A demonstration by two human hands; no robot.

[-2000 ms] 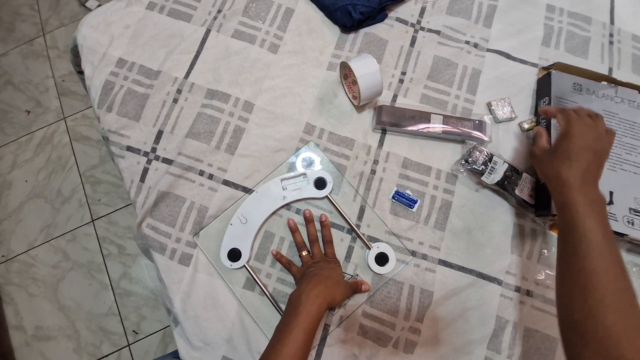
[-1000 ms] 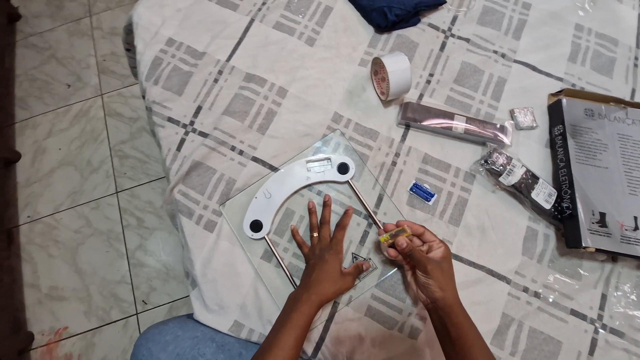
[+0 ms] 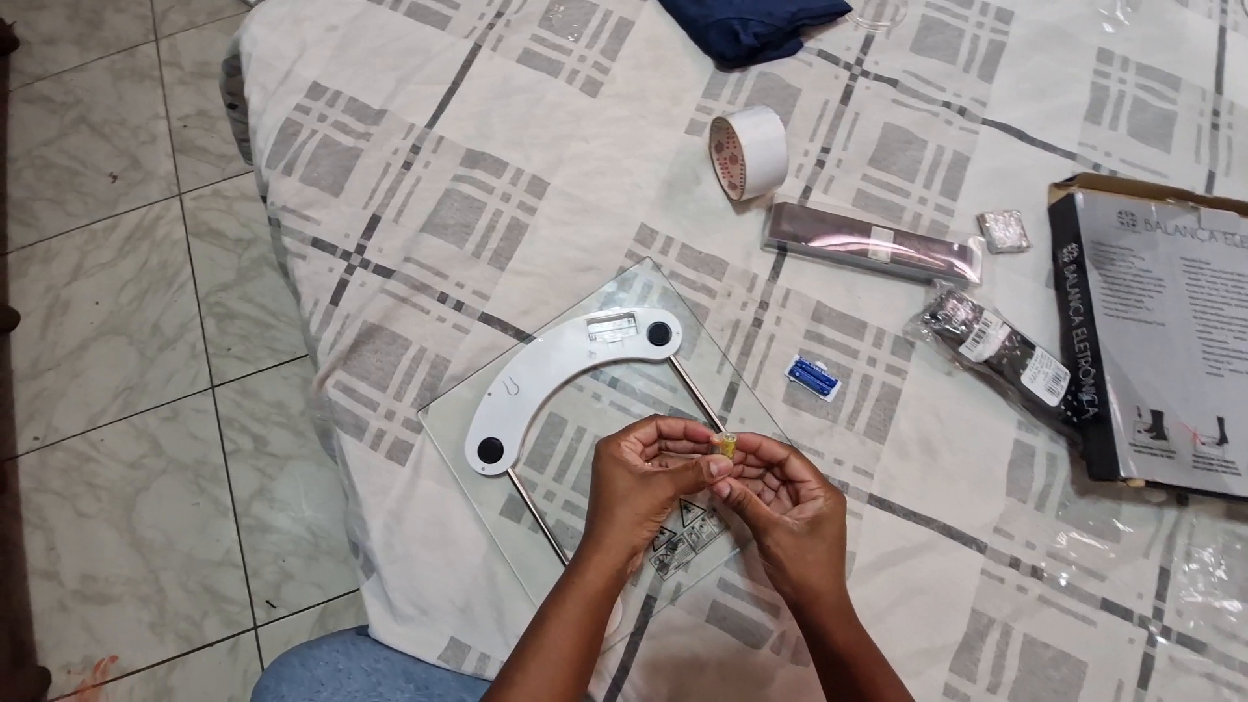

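Observation:
A glass electronic bathroom scale [image 3: 546,370] lies underside up on the patterned cloth, its white curved housing and round black feet showing. The small battery compartment [image 3: 612,330] in the housing is uncovered. Over the scale's lower right part, my left hand [image 3: 653,478] and my right hand [image 3: 790,497] meet, pinching a small yellow-green packet [image 3: 726,446] between their fingertips. What the packet holds cannot be made out. To the right of the glass lies a blue blister of small batteries or similar pieces [image 3: 813,377], separate from both hands.
A white tape roll [image 3: 756,153], a long shiny box [image 3: 868,242], a small silvery square packet [image 3: 1003,231] and a plastic-wrapped dark item [image 3: 1004,351] lie beyond. The scale's carton [image 3: 1160,341] is at right, navy fabric [image 3: 756,24] at top. Tiled floor [image 3: 117,390] borders the left edge.
My right hand has come from beside the carton to the scale with the small packet. My left hand, earlier flat on the glass, has lifted and now holds the packet too.

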